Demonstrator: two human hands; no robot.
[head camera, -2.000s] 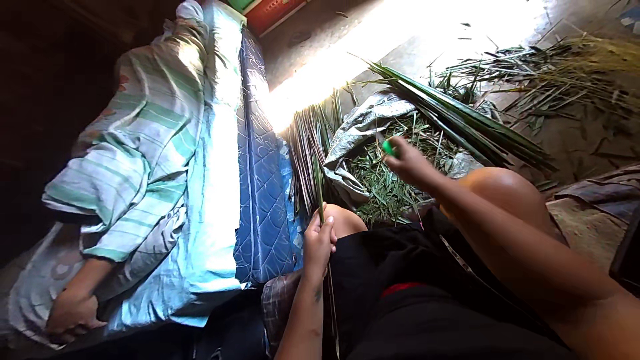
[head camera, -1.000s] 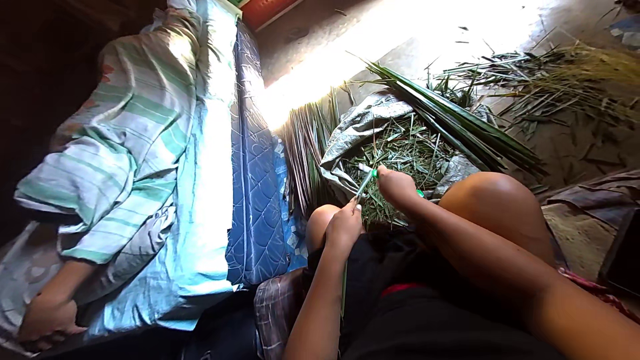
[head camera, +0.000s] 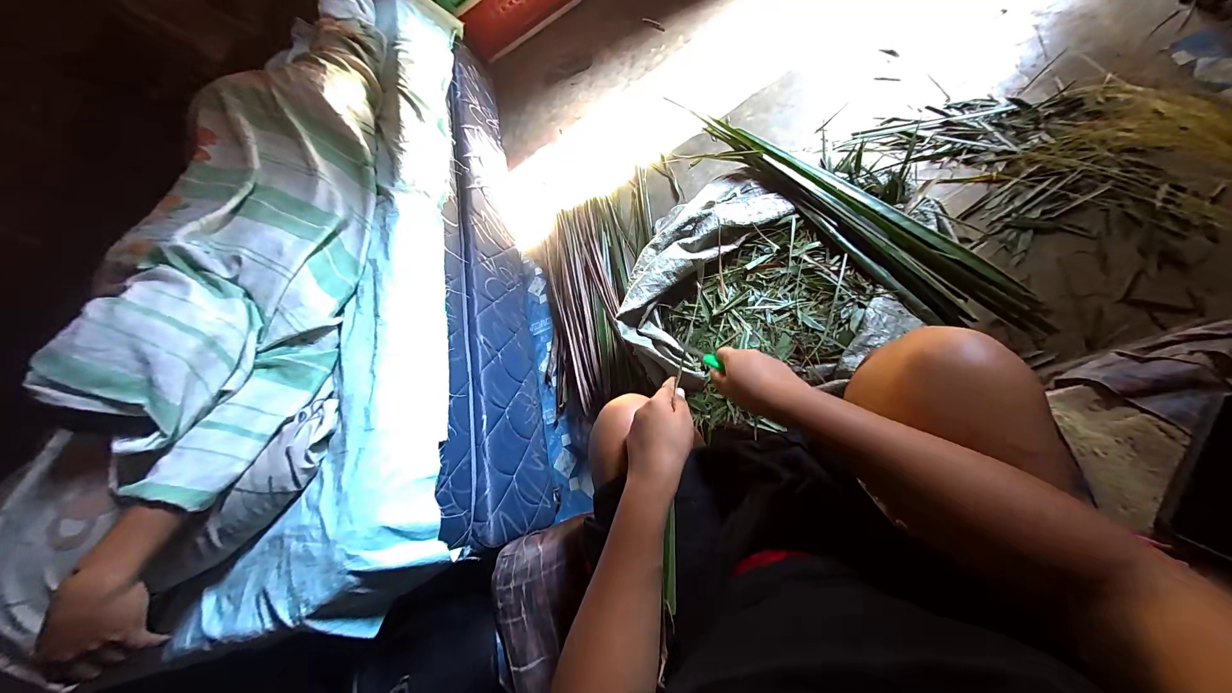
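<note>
My left hand (head camera: 662, 433) is closed on a narrow green leaf strip (head camera: 670, 558), whose lower part hangs past my wrist and whose thin tip pokes up above my fingers. Just right of it, my right hand (head camera: 756, 380) grips a green-handled tool (head camera: 713, 362), seemingly a knife; its blade is hard to make out. Both hands are over my lap, at the near edge of an open woven sack (head camera: 664, 265) filled with cut leaf pieces (head camera: 789, 289). Long green palm leaves (head camera: 866, 231) lie across the sack's far right side.
More long leaf strips (head camera: 592, 298) stand between the sack and a blue mattress (head camera: 496, 337). On the bed at left lies a person under a striped cloth (head camera: 279, 221), one hand (head camera: 91, 616) showing. Leaf scraps (head camera: 1088, 164) are strewn on the floor at right.
My right hand, farther out over the sack two seconds ago, came in to my left hand with the green-handled tool. It is now slightly apart from the left hand.
</note>
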